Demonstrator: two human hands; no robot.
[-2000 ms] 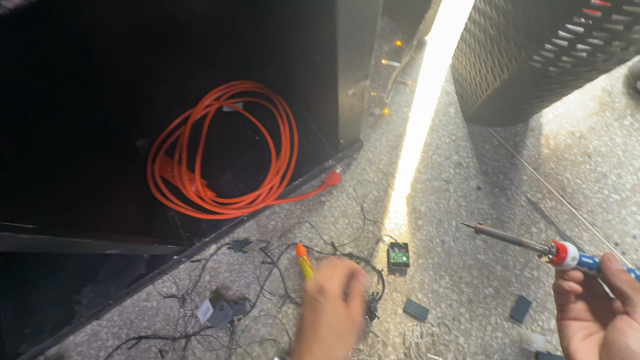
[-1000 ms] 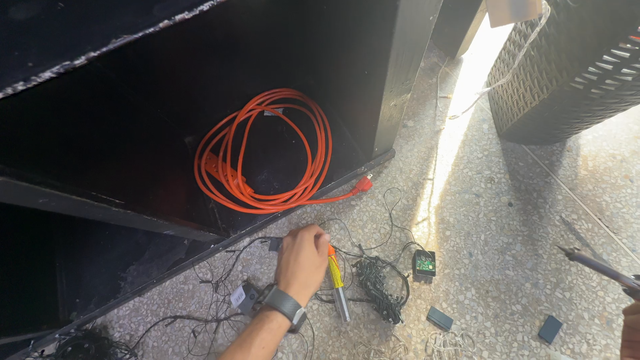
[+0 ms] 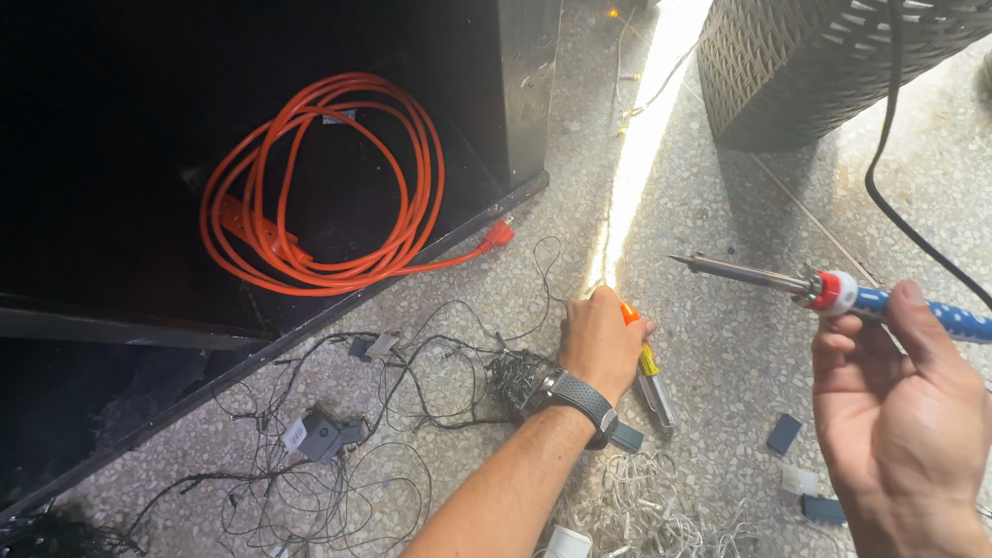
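My right hand (image 3: 903, 403) grips the blue handle of a soldering iron (image 3: 775, 285), whose metal tip points left above the speckled floor. My left hand (image 3: 604, 341), with a watch on its wrist, is closed on a clear tube (image 3: 659, 399) with an orange cap and yellow label, perhaps a solder dispenser. The tube slants down to the right from the hand. Beside that wrist lies a bundle of dark string-light wire (image 3: 515, 380). A dark flat piece (image 3: 626, 437) shows just below the wrist. The green circuit board is not visible here.
A coiled orange extension cord (image 3: 353, 283) lies on a black surface, its plug (image 3: 500, 232) over the floor. Thin wires surround a dark box (image 3: 319, 435) at lower left. Clear string lights (image 3: 643, 496) lie below. A woven planter or basket (image 3: 775, 85) stands upper right, near a black cable (image 3: 876, 163).
My left hand has moved right across the floor, carrying the capped tube, which lay near the wire bundle. My right hand and the soldering iron have come further into view.
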